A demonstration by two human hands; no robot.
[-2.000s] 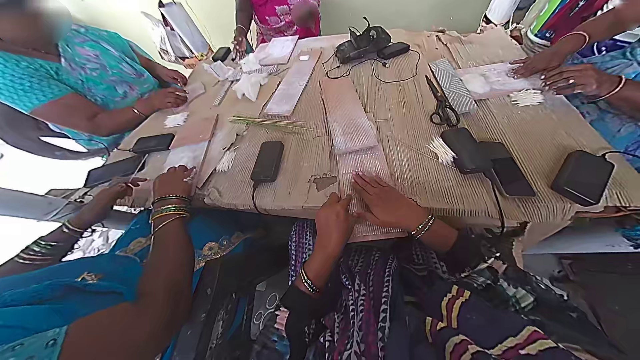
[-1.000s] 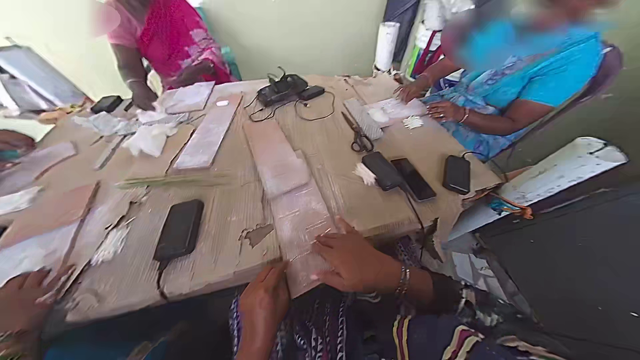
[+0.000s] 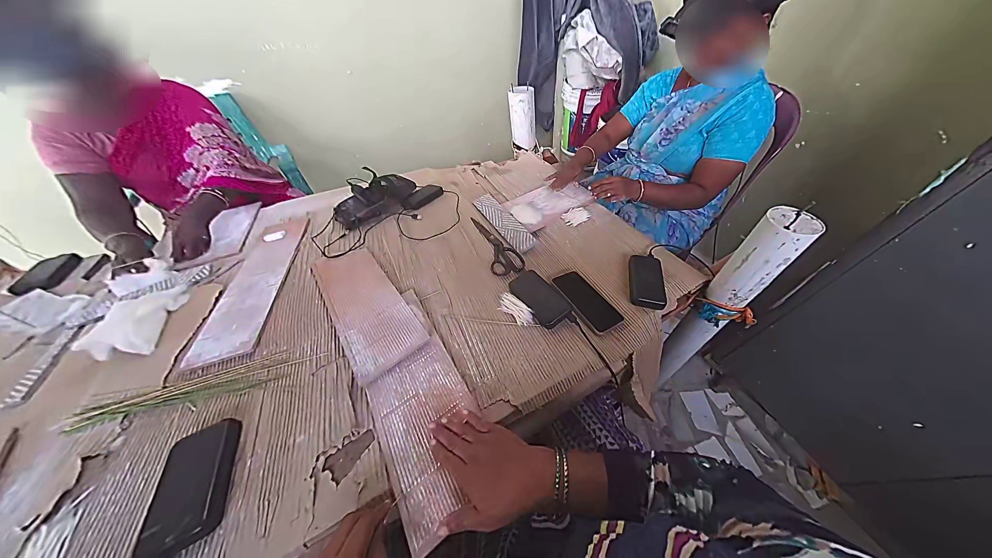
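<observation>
My right hand [image 3: 492, 473], with bangles at the wrist, lies palm down and fingers spread on a pale, powdery flat board [image 3: 415, 426]. This board reaches the near edge of the table. Its far end meets a second pinkish board [image 3: 368, 314]. My left hand [image 3: 356, 535] is at the bottom edge of the view, beside the near end of the board; most of it is cut off, and what its fingers do is hidden. Left of the boards a black power bank or phone [image 3: 190, 484] rests on the corrugated cardboard [image 3: 287, 434], close to a torn patch.
Black scissors [image 3: 500, 248], a bundle of white sticks [image 3: 517, 308], a smartphone [image 3: 587, 301] and black devices [image 3: 540, 298] lie to the right. Green stalks [image 3: 178, 394] and another board [image 3: 248, 298] are left. Cabled black gear [image 3: 376, 203] stands farther back. Two people work across the table.
The view has swung strongly to the right. My left hand, in full view on the board's near end two seconds ago, is now mostly out of frame. My right hand remains on the board.
</observation>
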